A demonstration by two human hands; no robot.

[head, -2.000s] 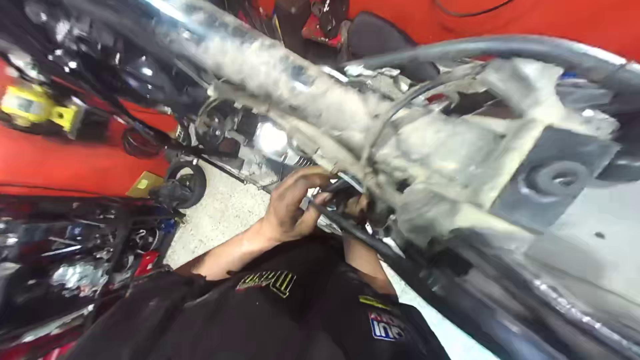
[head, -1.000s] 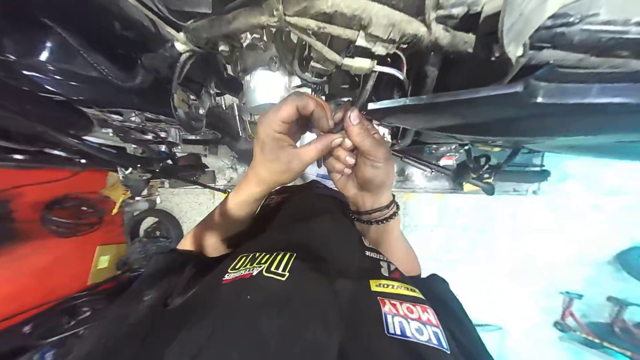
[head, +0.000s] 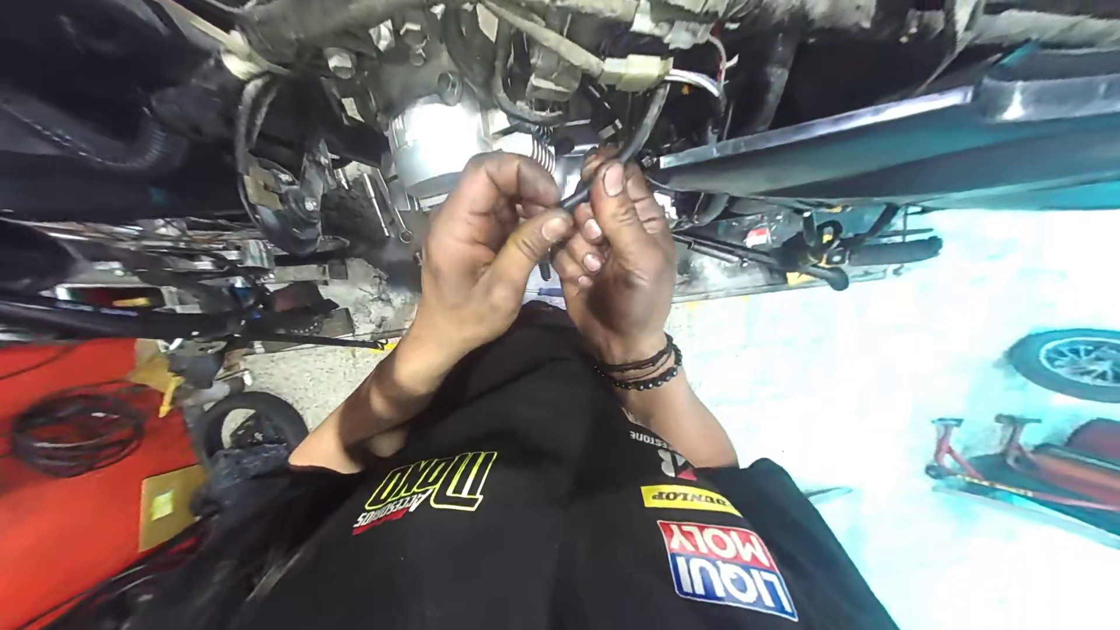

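Observation:
My left hand (head: 481,245) pinches the lower end of a thin black cable or hose (head: 646,122) between thumb and fingers. My right hand (head: 623,249), with dark bracelets at the wrist, grips the same piece just beside it, thumb on top. From my right fingers the black piece runs up toward a pale connector (head: 633,72) with white wires on the motorcycle's underside. A silver metal cylinder (head: 437,144) sits above my left hand, and a small coil spring (head: 542,153) shows between it and my fingertips. The tip of the black piece is partly hidden by my fingers.
A long dark panel (head: 840,144) reaches across the upper right. Below it lies a part with black grips (head: 827,254). A spoked wheel (head: 1072,360) and a red stand (head: 962,455) are on the floor at right. At left are a tire (head: 254,420) and coiled black cable (head: 79,424).
The view has shifted a lot since the first frame. My hands stay close together under the motorcycle; my right hand, mostly hidden two seconds ago, now shows fully.

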